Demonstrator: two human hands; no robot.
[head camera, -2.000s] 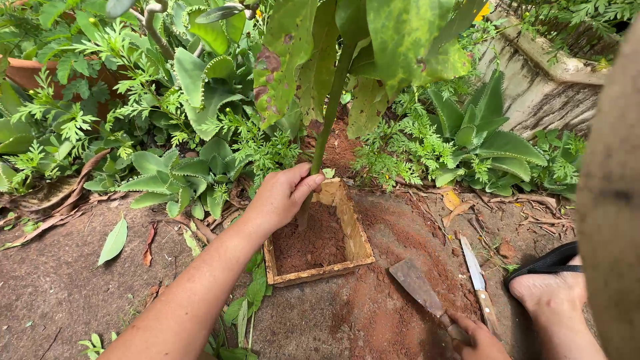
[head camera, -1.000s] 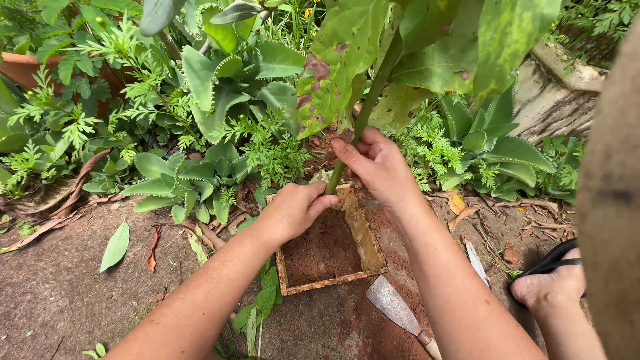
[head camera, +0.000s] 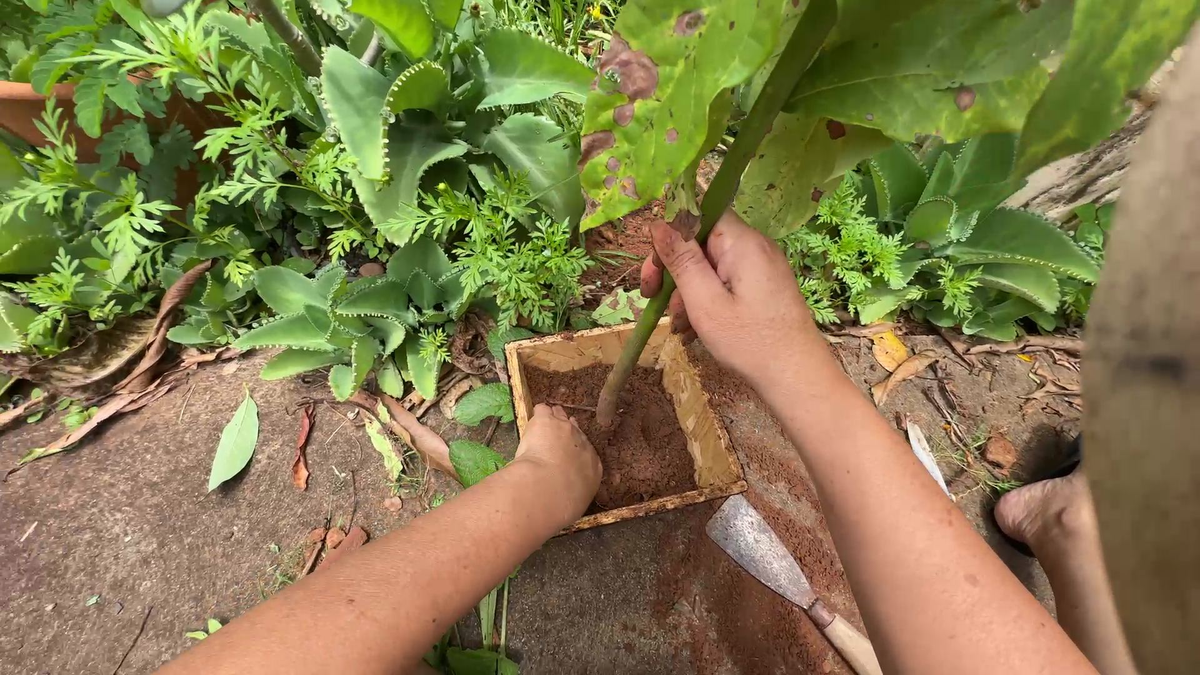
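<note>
A thick green plant stem (head camera: 630, 361) with large, purple-spotted leaves leans up to the right. Its lower end stands in reddish soil (head camera: 642, 450) inside a square box of pressed wood chips (head camera: 717, 441). My right hand (head camera: 741, 295) is closed around the stem above the box. Inside the box's left side, my left hand (head camera: 561, 459) rests on the soil near the stem's base, its fingertips partly hidden. A scraper with a metal blade (head camera: 761, 551) and wooden handle lies on the ground just right of the box.
Toothed-leaf succulents (head camera: 328, 314) and ferny plants grow behind the box, with a terracotta pot (head camera: 56, 112) at upper left. Part of a knife blade (head camera: 926, 457) shows beyond my right forearm. A sandalled foot (head camera: 1041, 511) and a blurred upright post (head camera: 1139, 375) are at right.
My right hand has let go of the scraper and taken hold of the stem. My left hand has moved off the stem and down to the soil.
</note>
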